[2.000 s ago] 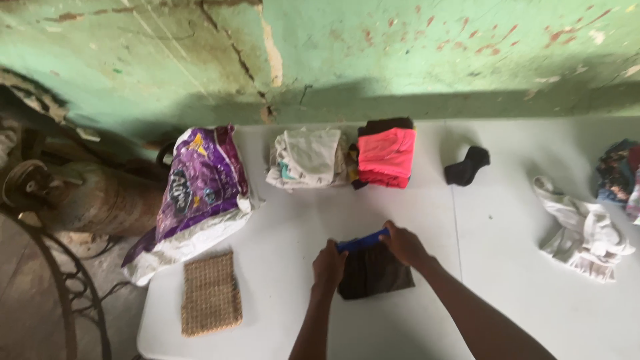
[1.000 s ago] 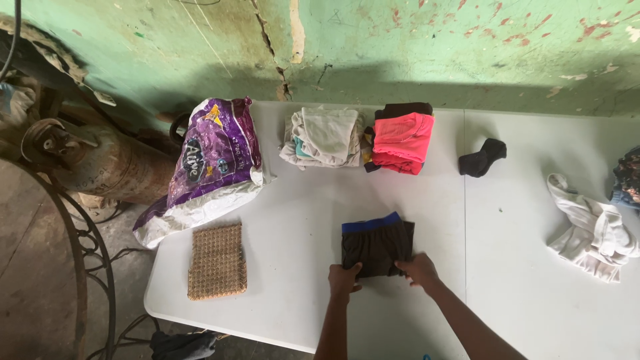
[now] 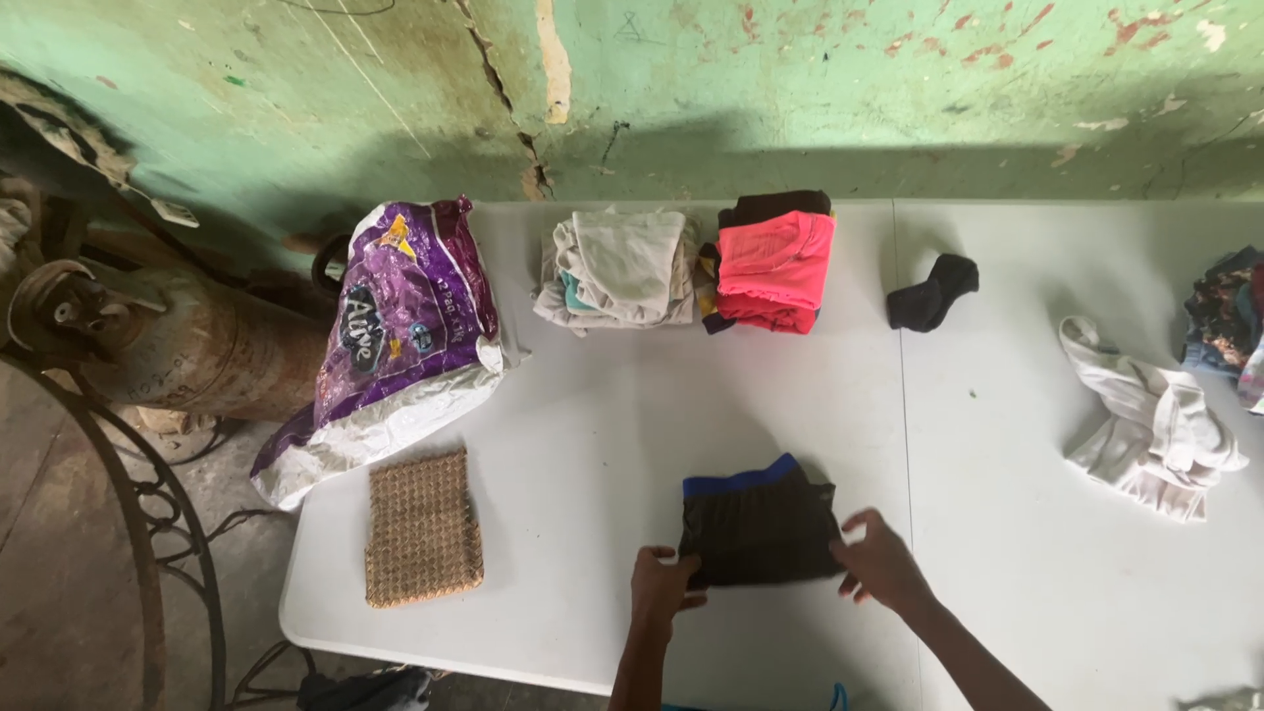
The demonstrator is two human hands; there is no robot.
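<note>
Dark brown shorts with a blue waistband (image 3: 758,528) lie folded on the white table, the waistband toward the wall. My left hand (image 3: 667,583) grips their lower left corner. At their right edge is my right hand (image 3: 874,561), its fingers bent and touching or very close to the cloth; whether it pinches the fabric is not clear. Beyond the shorts are a pile of folded whitish clothes (image 3: 627,267) and a pile with bright pink cloth on top (image 3: 775,262). A black sock (image 3: 933,292) lies right of the piles.
The white table (image 3: 553,395) stands against a green wall. On its left are a purple plastic bag (image 3: 415,306) and a woven brown mat (image 3: 425,528); a rusty gas cylinder (image 3: 217,341) is beyond the edge. At right lie a crumpled white garment (image 3: 1150,425) and patterned clothes (image 3: 1224,316).
Two seconds ago both hands were at the blue waistband; they moved down to the lower edge of the shorts, and my right hand is now at the right side.
</note>
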